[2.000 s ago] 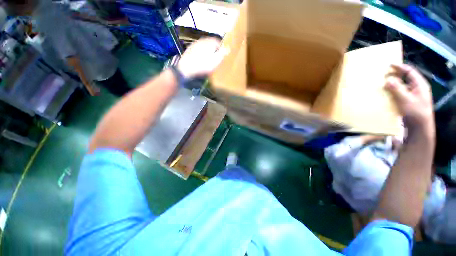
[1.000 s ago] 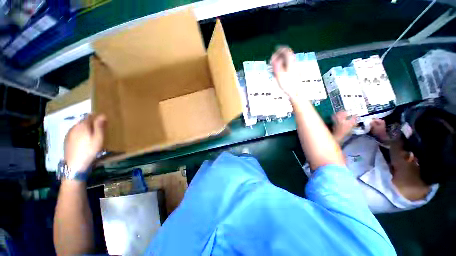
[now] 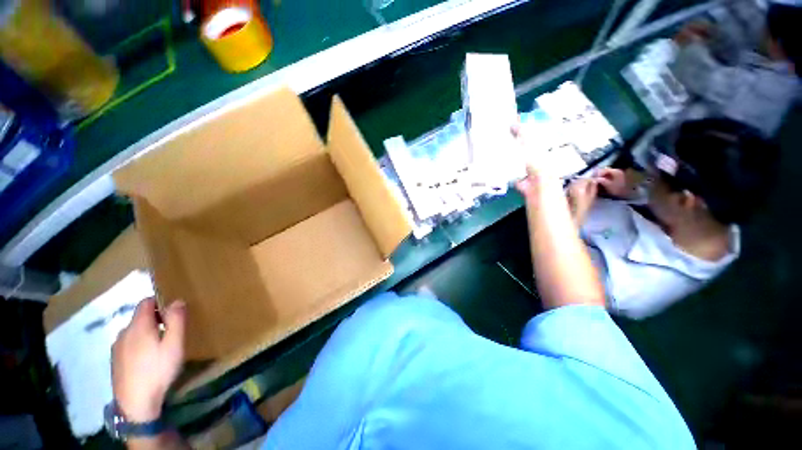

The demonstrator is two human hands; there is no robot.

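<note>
The large brown shipping carton [image 3: 308, 250] stands open and empty on the green bench, slightly tilted in view, with flaps raised at its back and right. My left hand [image 3: 145, 356] holds the carton's near left edge. My right hand [image 3: 530, 178] grips the lower end of a white product box or a small group of them [image 3: 490, 119], raised above the rows. I cannot tell how many it holds. More white product boxes [image 3: 431, 176] lie in a row just right of the carton.
Left of the carton a white record sheet [image 3: 101, 334] lies on brown cardboard. An orange-yellow tape roll [image 3: 236, 39], a blue bin [image 3: 31, 158] and a yellow cylinder [image 3: 61, 61] are on the upper shelf. A seated worker [image 3: 659, 255] is close on my right, with another beyond.
The carton, earlier held in both hands, now stands on the bench left of the box rows. My right hand has let go of it and taken hold of white product box material, now raised.
</note>
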